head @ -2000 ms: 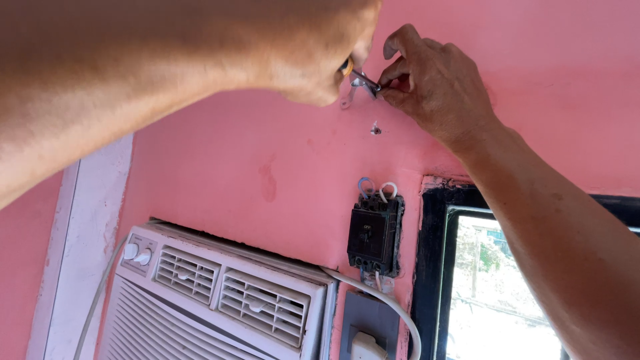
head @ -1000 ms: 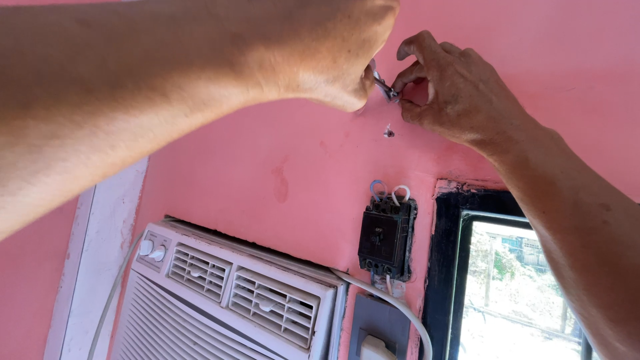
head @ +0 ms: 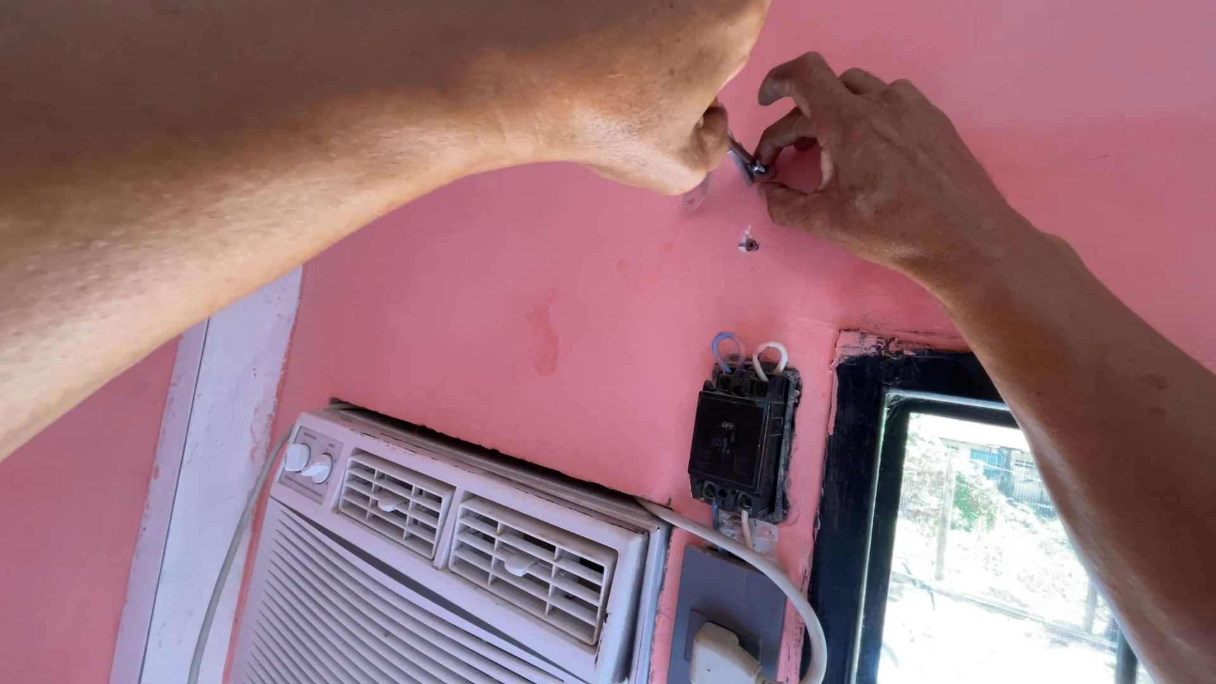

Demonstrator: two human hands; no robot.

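Note:
My left hand [head: 708, 142] reaches in from the left, closed around a slim metal hand tool [head: 741, 157]; its handle is hidden in my fist. At the tool's tip is a small shiny metal piece [head: 759, 169], perhaps a screw. My right hand [head: 855, 171] comes from the right, back toward me, with thumb and index fingertip around that piece. Both hands are close to the pink wall [head: 456, 285]. Just below them, a small hole [head: 749, 243] with chipped edges shows in the wall.
Lower down is a black circuit breaker [head: 736, 437] with blue and white wire loops. Beneath it, a plug [head: 722, 655] sits in a grey outlet plate [head: 703, 579]. A window air conditioner [head: 437, 560] is at lower left, with a pale cord [head: 793, 584]. A black-framed window [head: 855, 475] stands at right.
The tool's orange-yellow handle end, visible two seconds ago, is now hidden by my left hand. Both hands stay together at the small metal piece. The view has shifted slightly.

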